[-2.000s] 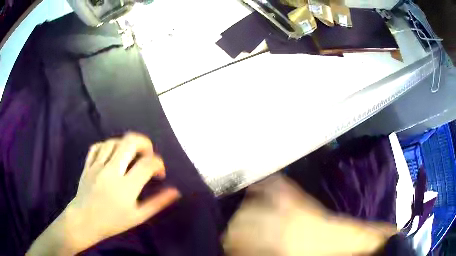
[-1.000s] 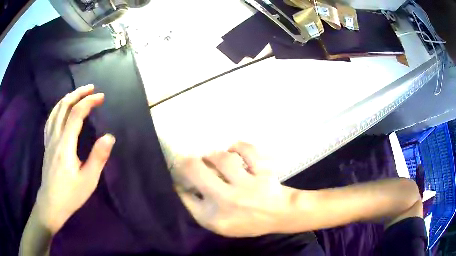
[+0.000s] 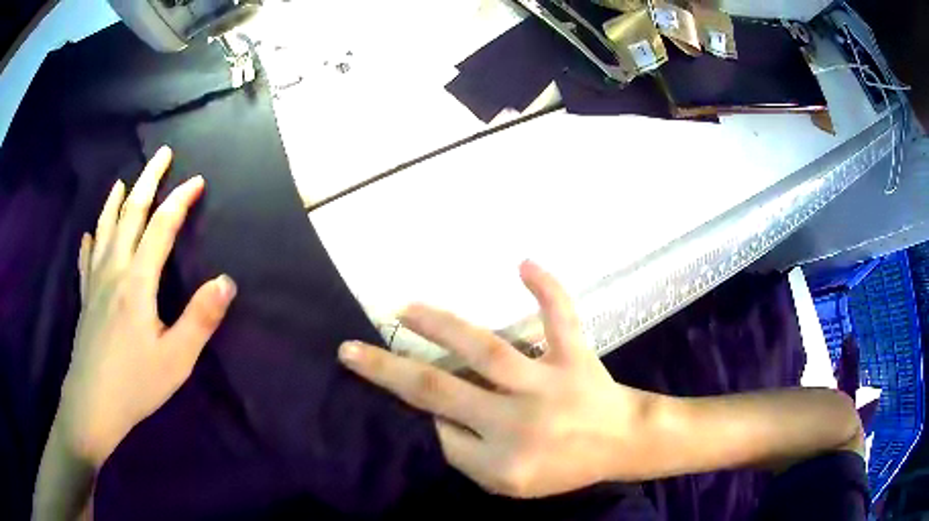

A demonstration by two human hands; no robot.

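Observation:
A large dark purple garment panel [image 3: 61, 336] covers the left of the bed and the area nearest me. A smoother charcoal strip [image 3: 239, 193] lies on it, its far end by the presser foot [image 3: 241, 69]. My left hand [image 3: 143, 305] rests flat on the cloth left of the strip, fingers apart, holding nothing. My right hand [image 3: 520, 397] is spread over the near edge of the bed, one fingertip at the cloth's right edge; it grips nothing. The sewing machine head [image 3: 173, 20] is cut off by the top edge.
Thread snips [image 3: 570, 41] lie beside tan labels [image 3: 642, 53] on dark cut pieces [image 3: 509, 71] at the top. A measuring tape [image 3: 713, 259] follows the curved table edge. Shiny purple cloth [image 3: 713, 336] hangs below it. A blue basket [image 3: 891, 356] with scraps is at the right.
My left hand has moved left and forward from two seconds ago and now lies flat. My right hand came up from below the table edge; since one second ago its fingers have spread.

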